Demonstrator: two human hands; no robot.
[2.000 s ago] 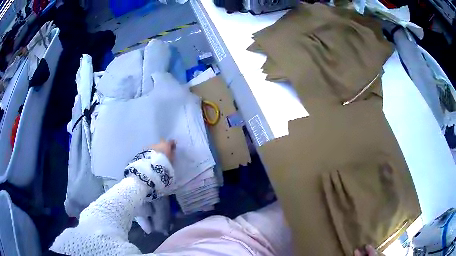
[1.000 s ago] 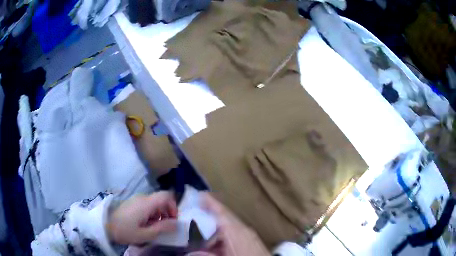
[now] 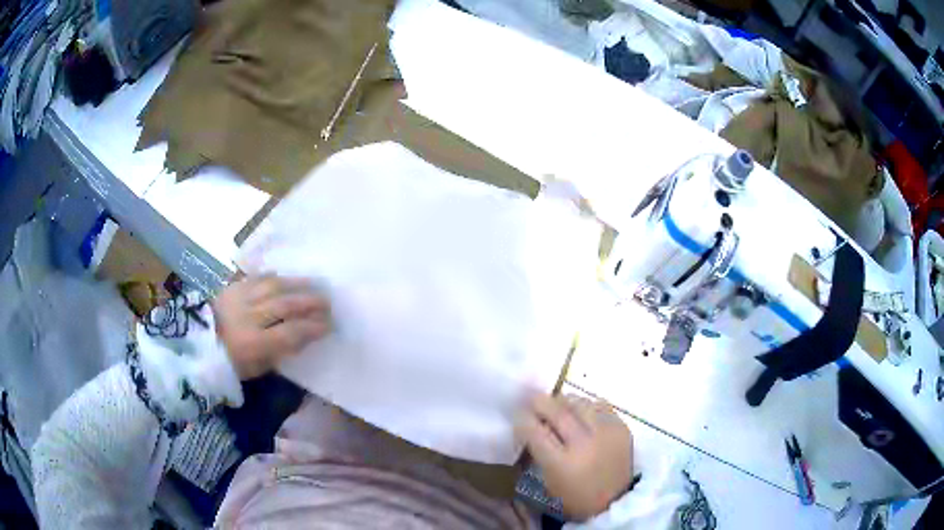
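A pale grey-white lining piece (image 3: 414,295) lies spread over a brown garment panel (image 3: 455,145), whose edges show around it. My left hand (image 3: 274,323) rests on the piece's left edge, fingers bent. My right hand (image 3: 572,440) holds its lower right corner, fingertips on the cloth edge. The piece's right side lies beside the needle area of the white sewing machine (image 3: 678,233). Whether my fingers grip the cloth or only press it is hard to tell on the left. More brown cloth with a zip (image 3: 350,93) lies at the far left.
Snips (image 3: 798,469) lie right of the needle. A black band (image 3: 828,331) crosses the machine arm. A pile of grey lining pieces (image 3: 62,321) is left of the table. Cloth-filled bins, with brown pieces (image 3: 813,150), stand beyond the table.
The lining piece, earlier bunched between my hands near my body, now lies spread over the near brown panel. My hands have moved apart. The view has turned right, showing more of the machine.
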